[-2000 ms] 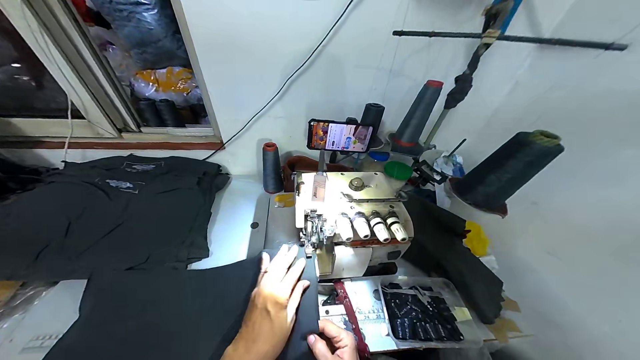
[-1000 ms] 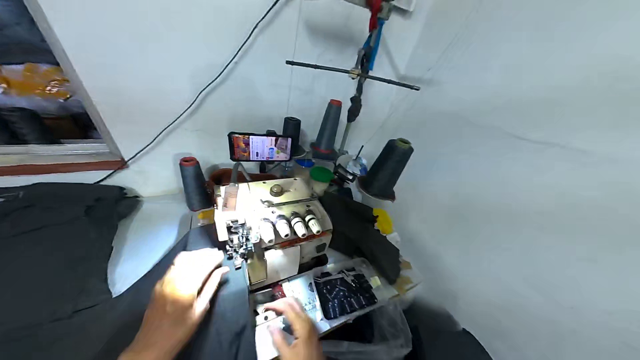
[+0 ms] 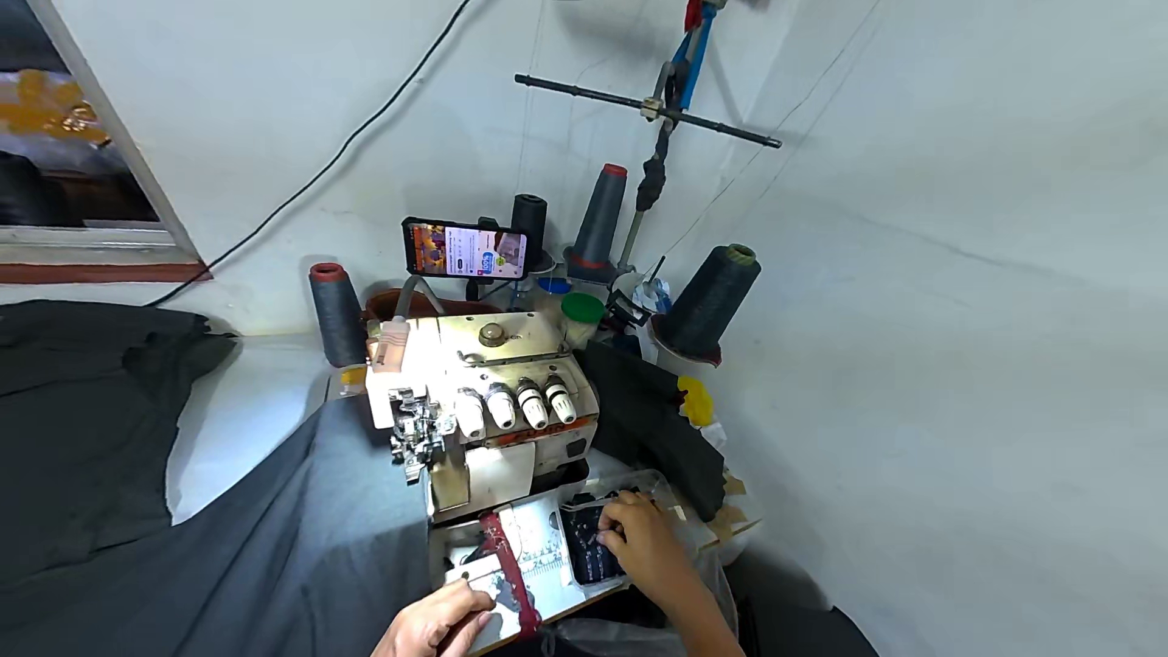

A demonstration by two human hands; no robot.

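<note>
My right hand [image 3: 643, 547] reaches into a clear plastic tray [image 3: 662, 488] of small dark pieces [image 3: 589, 543], its fingertips down among them; whether it grips one cannot be told. Low in the view, my left hand [image 3: 438, 620] rests with bent fingers at the near edge of the machine table, by a white piece and a dark red strip [image 3: 513, 575]. The overlock sewing machine [image 3: 493, 383] stands beyond both hands. Dark grey fabric [image 3: 338, 529] spreads left of it, its edge beside the presser foot area [image 3: 418, 433].
Around the machine stand thread cones [image 3: 338, 315], a phone [image 3: 465, 250] on a holder and a jar with a green lid [image 3: 582, 308]. A thread stand bar [image 3: 648, 109] rises behind. Dark cloth [image 3: 652, 420] lies right of the machine, near the wall. More dark garments [image 3: 82, 429] lie at left.
My right hand has moved from the near end of the machine to the tray. My left hand has come off the dark fabric toward the near table edge. The view has swung right.
</note>
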